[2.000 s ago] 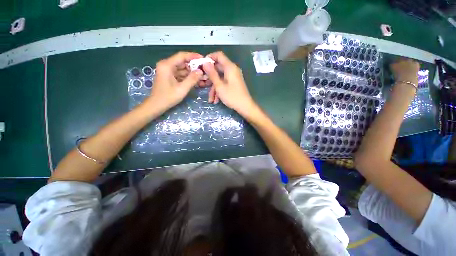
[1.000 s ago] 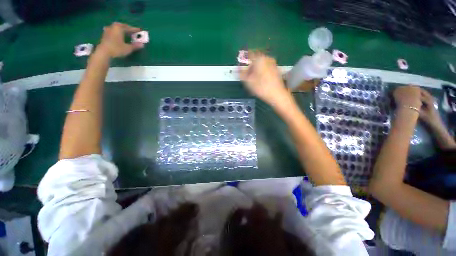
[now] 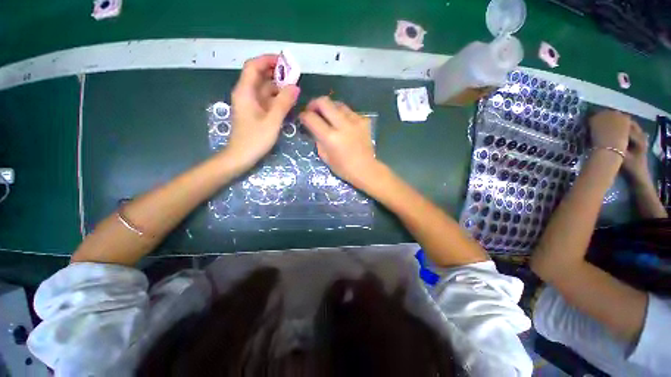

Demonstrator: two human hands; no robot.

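Observation:
My left hand [image 3: 254, 114] holds a pale pink square housing [image 3: 287, 71] with a dark oval centre between thumb and fingers, raised near the white rail. My right hand [image 3: 344, 140] is over the upper right part of the clear blister tray [image 3: 294, 180], fingertips bunched together beside the housing. Whether it pinches a small part is too small to tell. The tray lies flat on the green bench; clear round pockets show at its upper left, and both hands hide part of its top rows.
A translucent bottle [image 3: 471, 72] with its flip lid open and a white square [image 3: 413, 104] stand and lie near the rail. A larger blister stack [image 3: 522, 166] lies right, beside a neighbour's arm [image 3: 577, 202]. Housings [image 3: 410, 34] lie spaced on the belt [image 3: 243, 18].
My left hand has come back from the belt with a housing. My right hand has moved from a housing by the rail to over the tray. The whole view has shifted.

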